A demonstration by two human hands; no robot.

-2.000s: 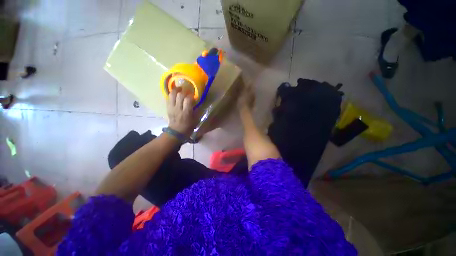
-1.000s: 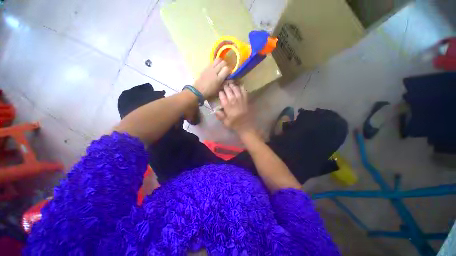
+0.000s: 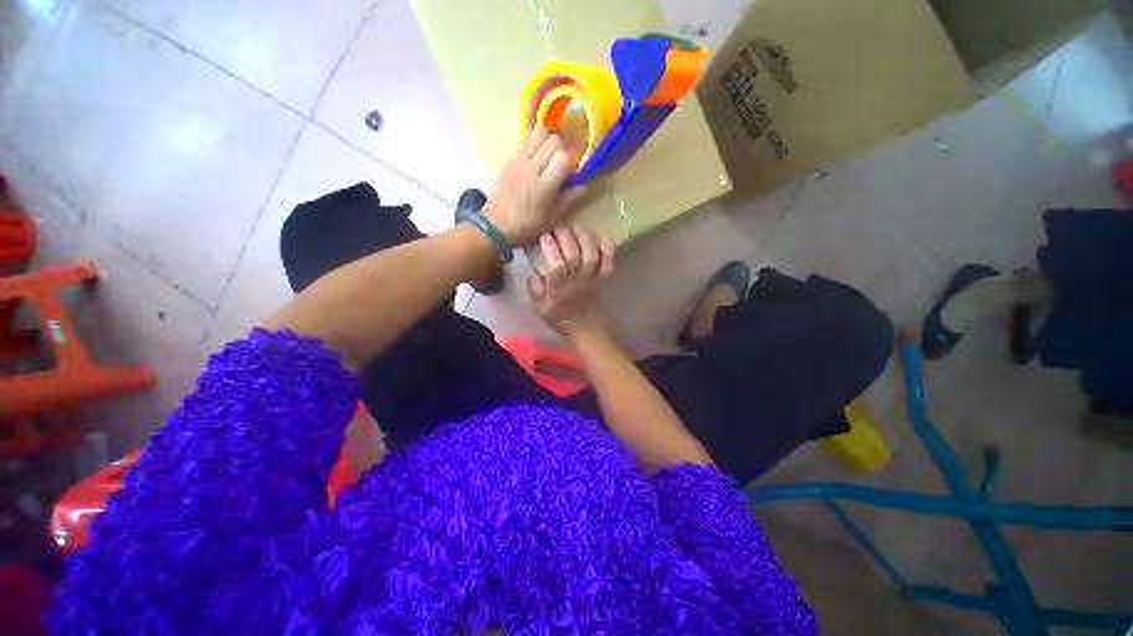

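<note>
A closed tan shipping carton (image 3: 478,56) stands on the floor in front of my knees, with shiny clear tape along its top seam. The blue and orange tape dispenser with its yellow roll (image 3: 637,109) lies on the carton's top. My left hand (image 3: 532,186) has its fingers at the ring of the yellow roll and holds the dispenser. My right hand (image 3: 572,276) is at the carton's near edge, fingers bent against it. Whether it pinches a bit of tape there I cannot tell.
A tan carton with black print (image 3: 845,93) stands beyond on the right. Blue table legs (image 3: 950,497) and a yellow object (image 3: 860,441) are at the lower right. Another person's shoe (image 3: 954,311) is at the right. Red stools (image 3: 62,336) stand at the left.
The view has shifted. My right hand has come from the carton's right side to its near edge beside my left hand. The dispenser stays in my left hand on the carton.
</note>
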